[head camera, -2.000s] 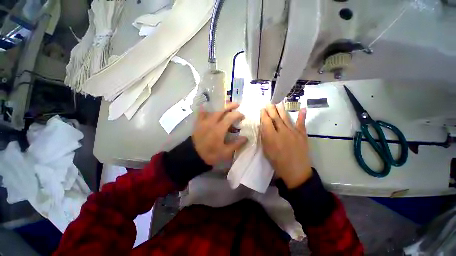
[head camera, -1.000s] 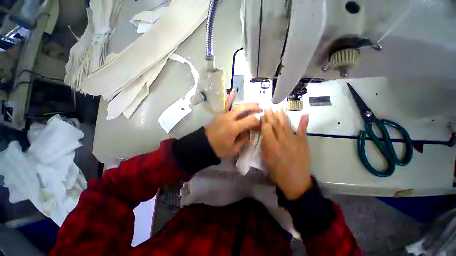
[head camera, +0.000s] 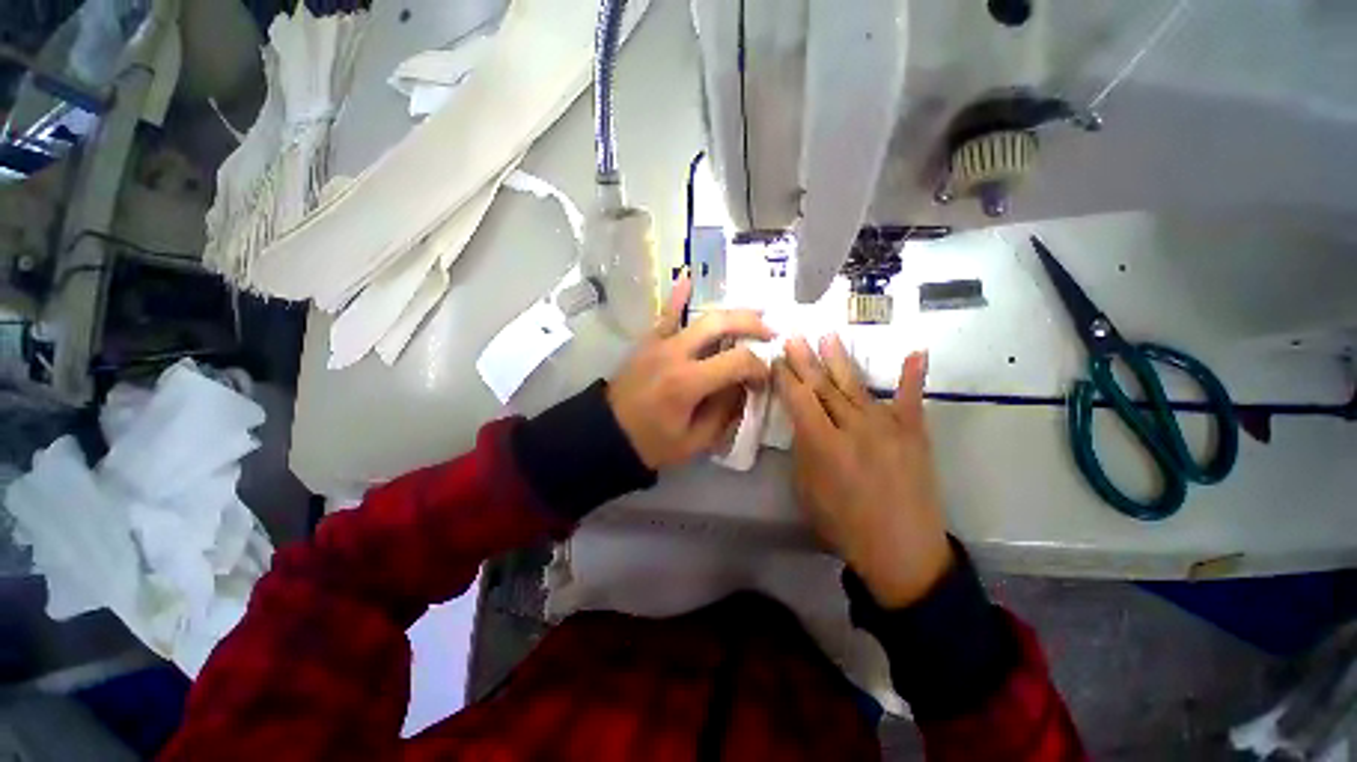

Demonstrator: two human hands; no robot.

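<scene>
A pale folded band piece (head camera: 749,429) lies on the machine bed in front of the needle area, partly hidden under both hands. The presser foot area (head camera: 780,261) is washed out by the lamp's glare, so the needle cannot be made out. My left hand (head camera: 688,390) is bare, with bent fingers gripping the band's left side. My right hand (head camera: 863,454) lies flat, palm down, its fingertips at the band's right edge, thumb spread to the right. The sewing machine head (head camera: 953,134) is above both hands.
Dark green-handled scissors (head camera: 1139,402) lie right of the hands. The lamp (head camera: 618,268) stands left of the needle, with a white tag (head camera: 524,350) beside it. Cream strips (head camera: 432,164) and a tied bundle (head camera: 305,134) lie at upper left. A white fabric heap (head camera: 149,506) is at lower left.
The band's loose end in front of the hands has become shorter, drawn towards the needle. My left hand has moved inward and closed on the band. My right hand has shifted slightly right and nearer my body.
</scene>
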